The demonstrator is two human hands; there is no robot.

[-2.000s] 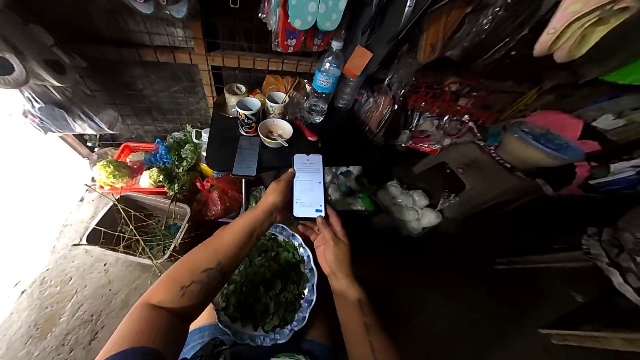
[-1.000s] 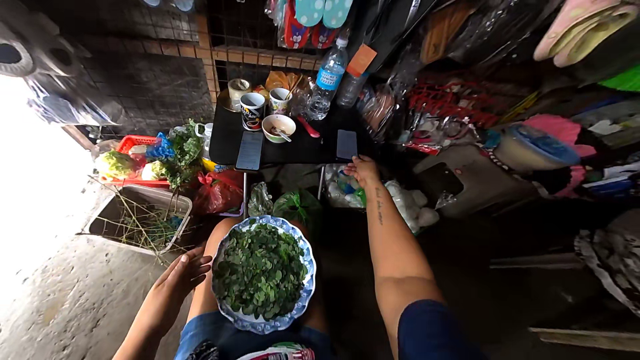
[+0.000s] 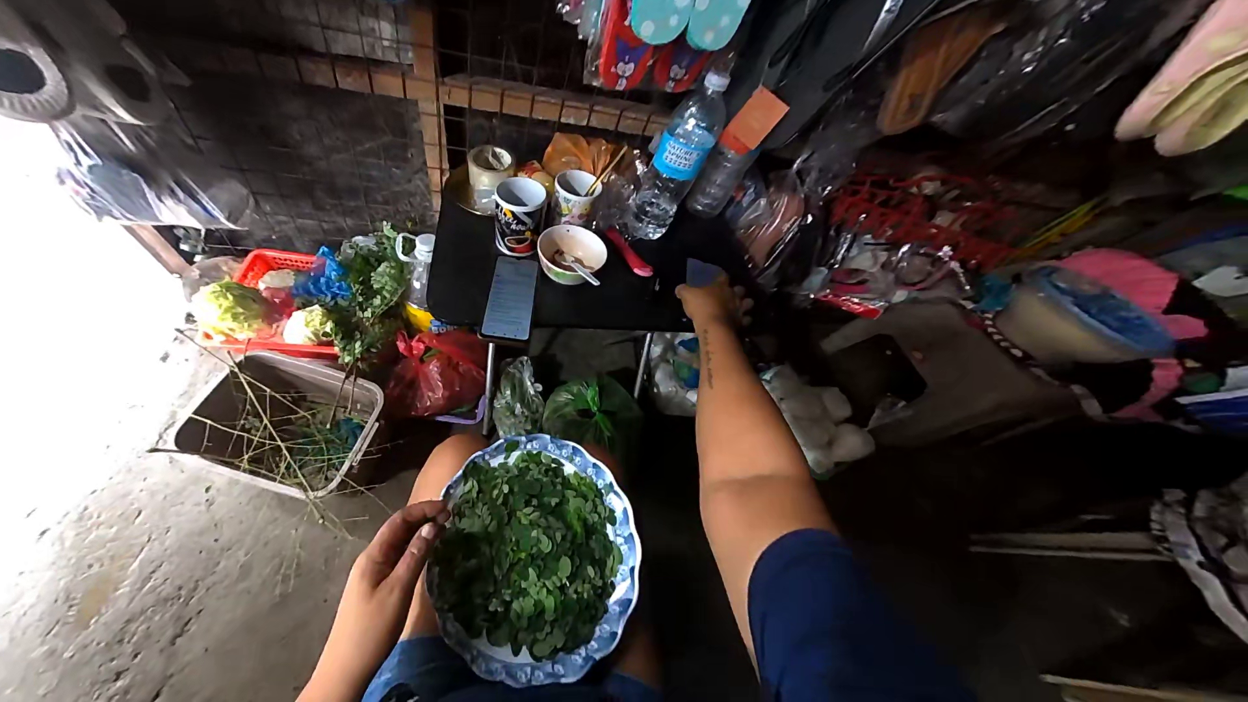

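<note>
A blue-and-white scalloped plate (image 3: 629, 575) heaped with small green leaves (image 3: 531, 546) rests on my lap. My left hand (image 3: 405, 551) is at its left rim, fingertips at the edge. At the right end of the black table (image 3: 604, 307), my right hand (image 3: 717, 300) is on a phone (image 3: 700, 273), which it partly covers. Another phone (image 3: 509, 298), its screen lit, lies at the table's left front edge. Behind it are a bowl with a spoon (image 3: 572, 255), a dark printed cup (image 3: 519, 216) and a white cup (image 3: 576, 197).
A water bottle (image 3: 680, 156) stands at the table's back. A grey bin of stems (image 3: 370, 395) and a red basket of vegetables (image 3: 268, 261) are on the left. Filled plastic bags (image 3: 592, 414) sit beneath the table. Packaged goods crowd the right side.
Two seconds ago both hands held the lit phone above the plate. My right hand has since moved to the table's right end, and my left hand has come to the plate's rim.
</note>
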